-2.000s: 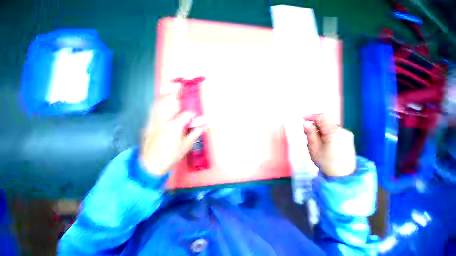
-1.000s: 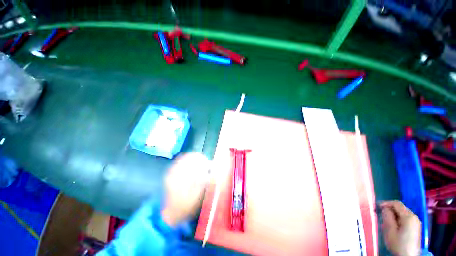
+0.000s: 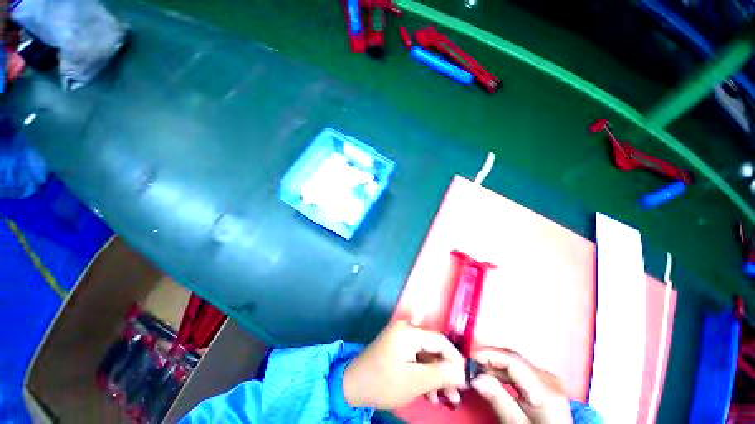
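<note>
A red housing shell (image 3: 465, 300) lies lengthwise on the pink-orange work mat (image 3: 530, 240), its T-shaped end away from me. My left hand (image 3: 407, 364) and my right hand (image 3: 517, 383) meet at the shell's near end. Their fingertips hold a tiny black piece (image 3: 473, 369) between them, over the shell. The fingers hide the shell's near end. A white backing sheet (image 3: 619, 323) lies along the mat's right side.
A blue small parts bin (image 3: 338, 182) with white pieces stands left of the mat. A carton (image 3: 66, 331) with bagged housings is at lower left. Red housings with blue cells (image 3: 443, 65) lie beyond. A blue tray (image 3: 712, 364) is at right. Another person's sleeve (image 3: 79, 33) shows upper left.
The view has swung left. My hands, apart before, have come together at the shell's near end, with a black piece now visible at the fingertips. The shell still lies on the mat.
</note>
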